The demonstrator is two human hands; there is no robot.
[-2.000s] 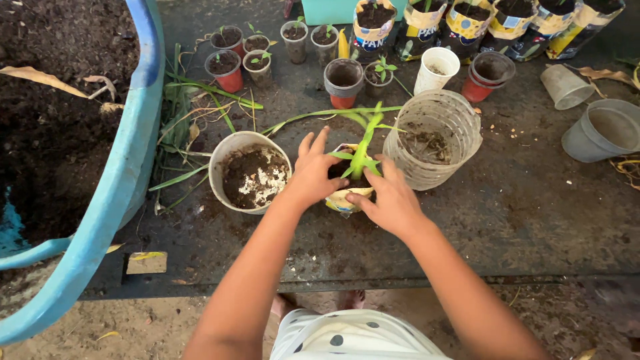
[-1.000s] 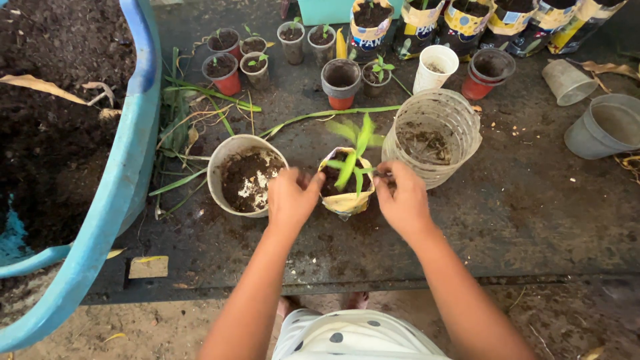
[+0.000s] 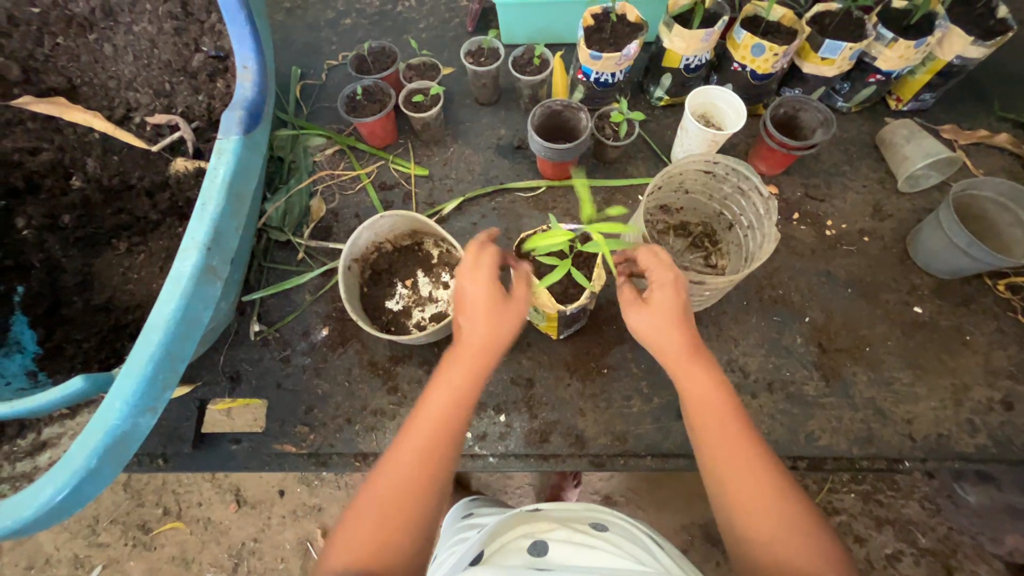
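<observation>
A green seedling (image 3: pixel 564 260) stands in dark soil in a small yellow packet-bag pot (image 3: pixel 560 316) with a rolled rim. My left hand (image 3: pixel 486 292) is at the pot's left side, blurred, its fingers bent; whether it touches the rim is unclear. On the other side my right hand (image 3: pixel 654 300) has its thumb and fingertips curled close to the leaf tips, and contact there cannot be told. Left of my left hand sits a whitish round tub (image 3: pixel 356 300) holding soil and white crumbs. A ribbed clear plastic container (image 3: pixel 748 264) with some soil inside stands beyond my right hand.
A blue basin (image 3: pixel 172 296) of soil fills the left. Seedling cups, including a red one (image 3: pixel 374 128), and a white cup (image 3: pixel 708 124) stand at the back. Behind them is a row of packet pots (image 3: pixel 612 64). Grey pots (image 3: pixel 972 228) lie right, and pulled leaves (image 3: pixel 292 184) beside the basin.
Both hands were over the seedling's base two seconds ago; they have since drawn apart to the pot's two sides. The leaves have shifted, and more of the pot shows.
</observation>
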